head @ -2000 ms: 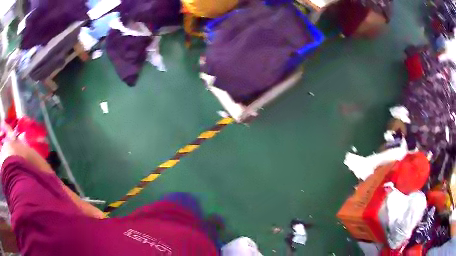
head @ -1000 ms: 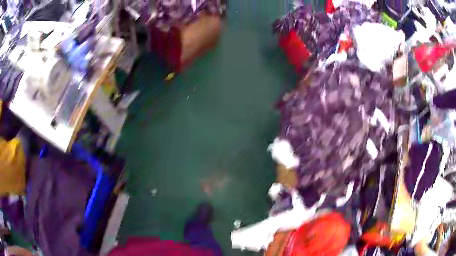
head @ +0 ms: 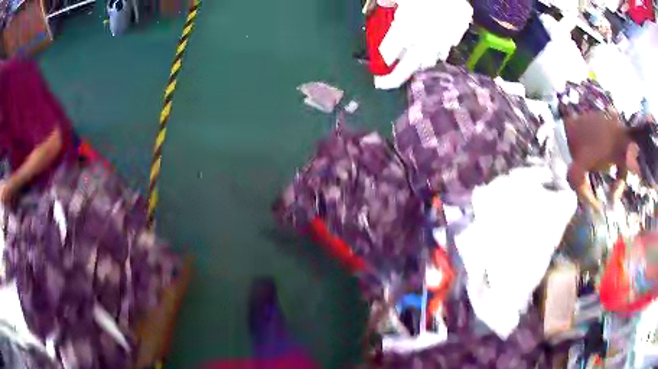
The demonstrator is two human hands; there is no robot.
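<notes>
Neither of my hands is in view. My maroon shirt hem and one dark blue-purple leg show at the bottom edge, over the green floor. Nearest on the right is a heap of purple patterned cloth with a red edge under it. A larger checked purple-and-white bundle lies behind it. On the left, more purple patterned cloth is heaped above a brown box side.
Yellow-and-black tape runs along the floor at left. A person in maroon is at the left edge; another in brown bends at right. A white sheet, a green stool and a pale scrap also show.
The view has moved forward along the aisle. The blue-edged bin and orange box are out of view. The checked bundle, green stool and the two people have come into view.
</notes>
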